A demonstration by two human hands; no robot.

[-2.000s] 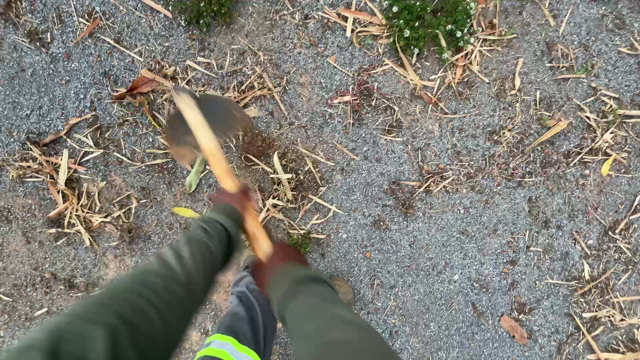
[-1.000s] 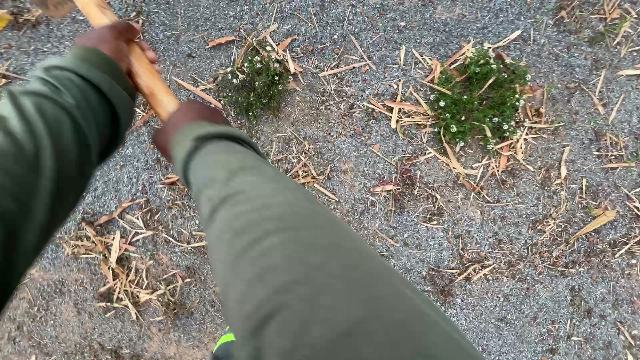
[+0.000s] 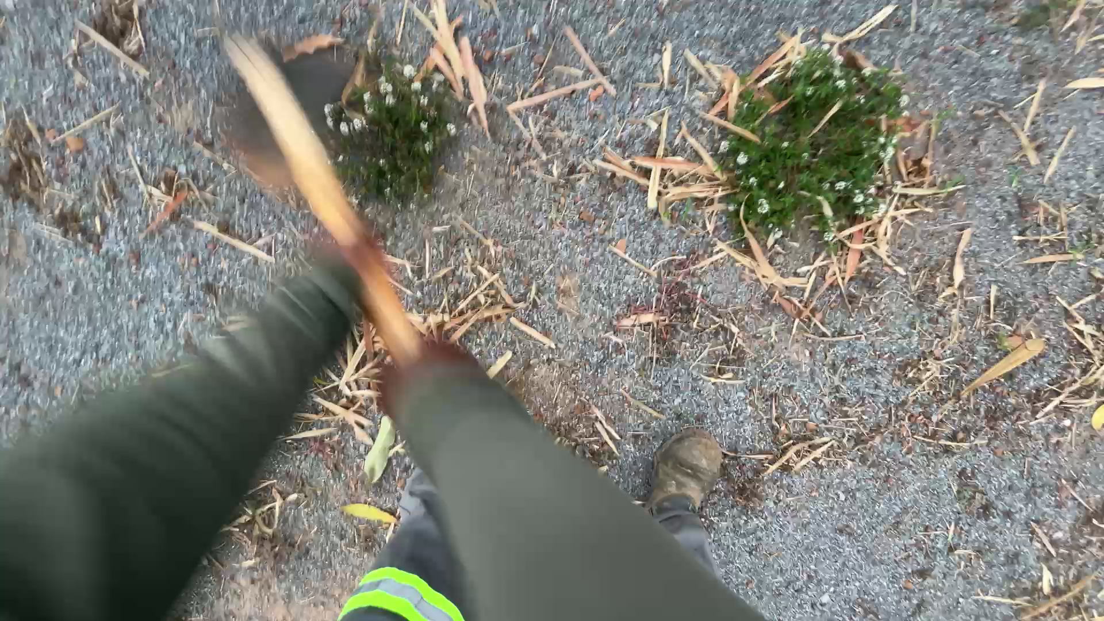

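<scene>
A hoe's pale wooden handle (image 3: 302, 164) slants from the upper left down to my hands, blurred by motion. Its wide dark blade (image 3: 289, 112) hangs at the upper left, beside a small green plant with white flowers (image 3: 392, 129); whether blade and plant touch I cannot tell. My left hand (image 3: 349, 246) grips the handle around its middle, partly hidden by the dark green sleeve. Close to the handle's lower end, my right hand (image 3: 427, 371) is closed around the wood, its fingers blurred.
A larger white-flowered plant (image 3: 811, 142) grows at the upper right among dry leaf strips. Gravelly ground (image 3: 862, 517) with scattered dry stalks surrounds me. My brown boot (image 3: 687, 466) stands at the lower middle, and my trouser leg with a reflective band (image 3: 401, 595) is left of it.
One second ago both hands held the handle at the upper left, with the blade mostly out of view. Now the blade shows beside the smaller plant. The view has shifted.
</scene>
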